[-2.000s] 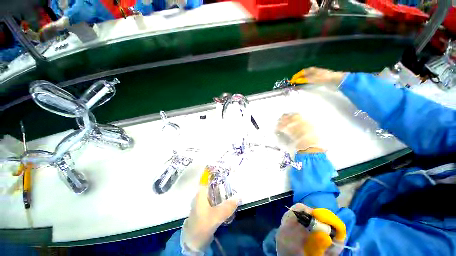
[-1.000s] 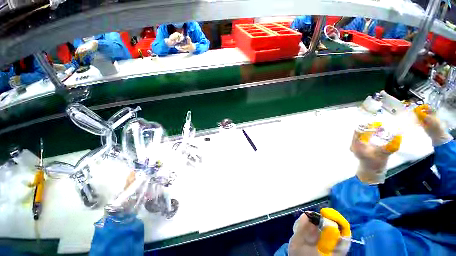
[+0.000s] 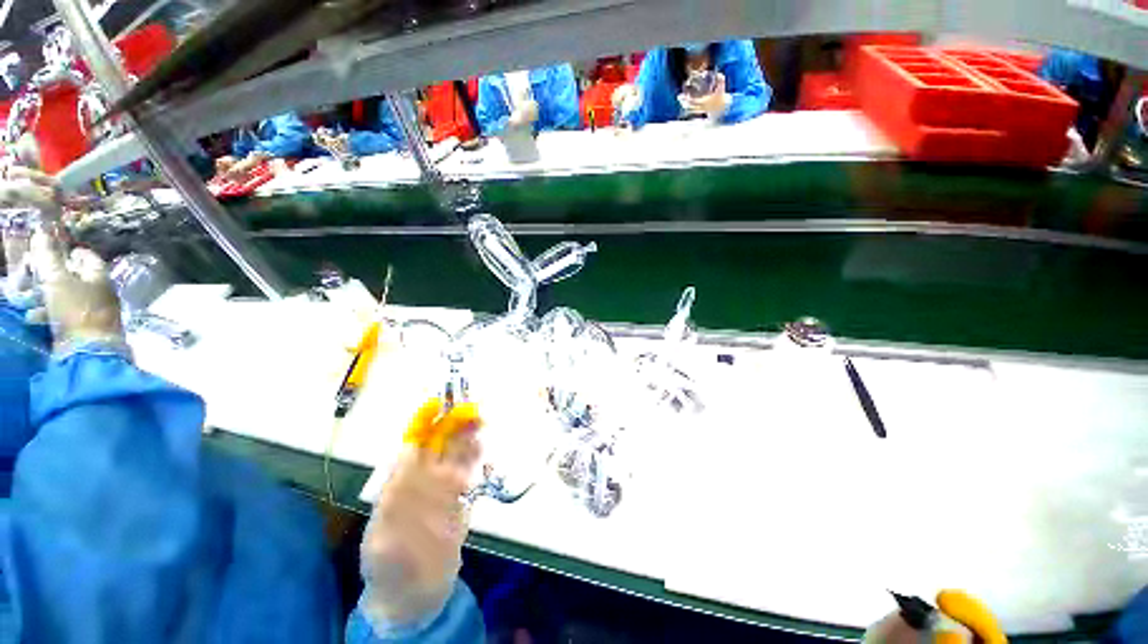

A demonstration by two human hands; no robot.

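Note:
A clear balloon-dog figure [image 3: 514, 279] lies on the white-covered bench, its long ear-like bubbles pointing up. My left hand [image 3: 422, 516], pale-gloved with orange-yellow finger cots, has its fingertips closed around a clear segment at the figure's near left side. Clear bubble parts [image 3: 585, 472] lie right of this hand, overlapping the figure in view; where one ends is unclear. My right hand [image 3: 938, 619] is cut off by the bottom edge. It holds a small black-tipped tool [image 3: 911, 609], its thin tip pointing left.
An orange-yellow air gun [image 3: 360, 359] lies at left. A dark stick [image 3: 865, 396], a small clear part [image 3: 680, 315] and a silvery piece [image 3: 807, 332] lie right. Another worker's blue sleeve [image 3: 113, 440] is close at left. Red bins [image 3: 963, 107] and workers sit beyond the green conveyor.
The view has swung left. My left hand has let go of the clear parts it held and closed on a segment further left. My right hand still holds the black-tipped tool.

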